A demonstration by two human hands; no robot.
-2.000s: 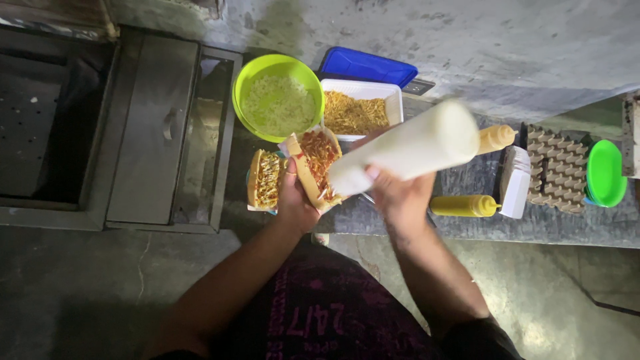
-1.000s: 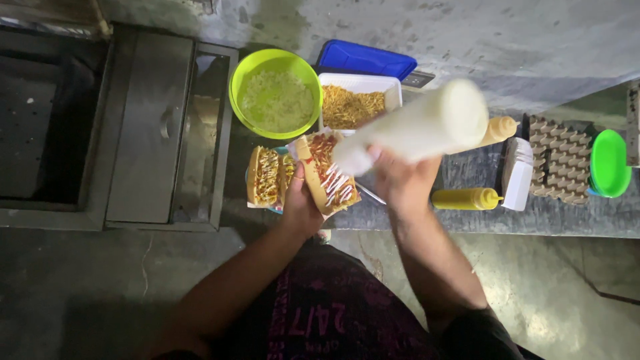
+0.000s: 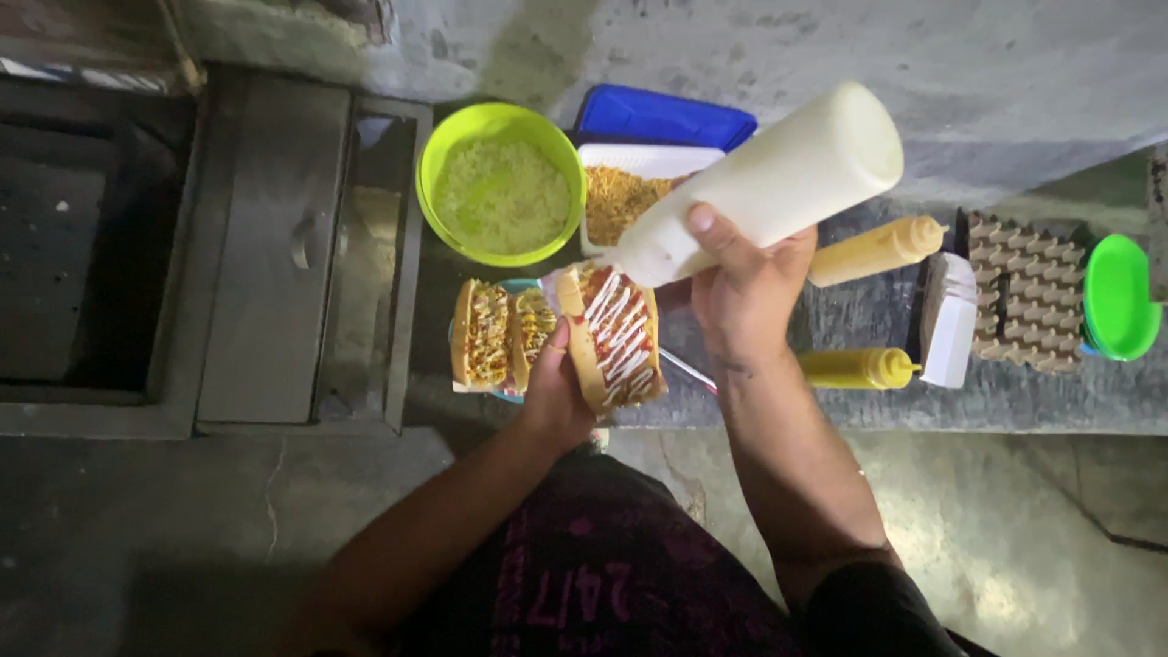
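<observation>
My left hand point(image 3: 555, 391) holds a filled hot dog bun point(image 3: 613, 339) topped with red sauce and a white zigzag of sauce. My right hand point(image 3: 753, 283) grips a large white squeeze bottle point(image 3: 776, 178), tilted so its lower end is over the top of the bun; its tip is hidden. Left of my left hand, a filled bun point(image 3: 486, 336) and another filled bun point(image 3: 532, 328) lie side by side on a blue plate. Behind them stands a green bowl point(image 3: 426, 196) of pale shredded food, beside a white tray point(image 3: 639, 157) of golden shredded bits with a blue lid point(image 3: 666, 117) behind it.
On the counter point(image 3: 1004, 411) at right lie a tan sauce bottle point(image 3: 876, 249), a yellow mustard bottle point(image 3: 858, 368), a white foam container point(image 3: 949, 319), stacked egg cartons point(image 3: 1027, 292) and green plates point(image 3: 1121, 297). A dark metal griddle unit point(image 3: 265, 255) stands at left.
White sauce lines now cover the bun in my left hand; two seconds ago its top showed mainly red sauce. The white bottle has moved toward the bun's far end.
</observation>
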